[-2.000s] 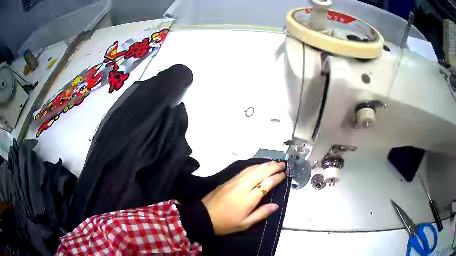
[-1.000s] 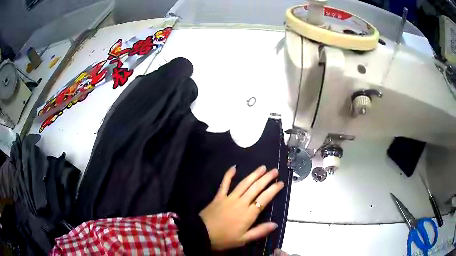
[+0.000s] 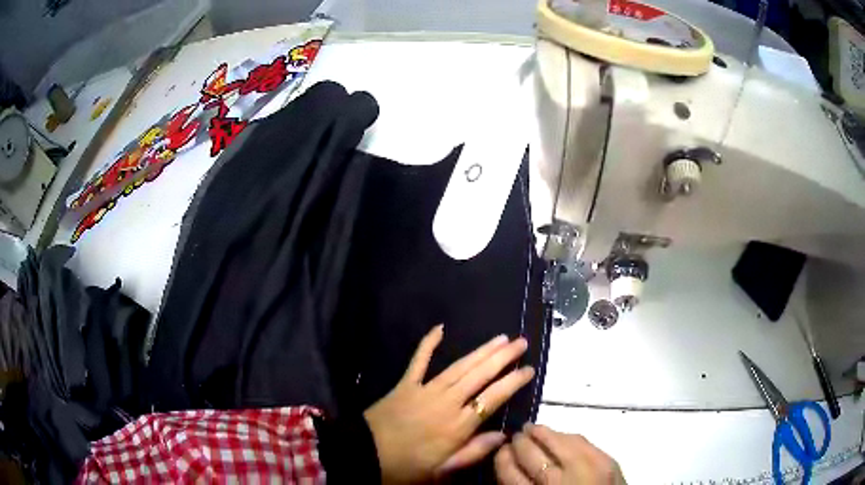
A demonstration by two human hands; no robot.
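Note:
A large black garment piece (image 3: 417, 256) with pale stitch lines along its right edge lies left of the sewing machine (image 3: 616, 142). The edge runs beside the presser foot and needle area (image 3: 561, 254). My left hand (image 3: 446, 407) lies flat on the cloth with fingers spread, below the needle. My right hand (image 3: 555, 458) is at the bottom edge of the picture, its fingers closed on the cloth's stitched edge, partly cut off.
Scissors (image 3: 801, 431) with blue handles and a thin dark-handled tool (image 3: 823, 379) lie at the right. A small black cloth piece (image 3: 769, 278) lies under the arm. A tape roll (image 3: 626, 45) sits on the machine head. Dark grey cloth (image 3: 81, 350) is heaped at left.
The garment piece has moved away from me past the needle, showing more of its curved cut-out. My left hand has moved down and lies flatter. My right hand has come into view at the edge.

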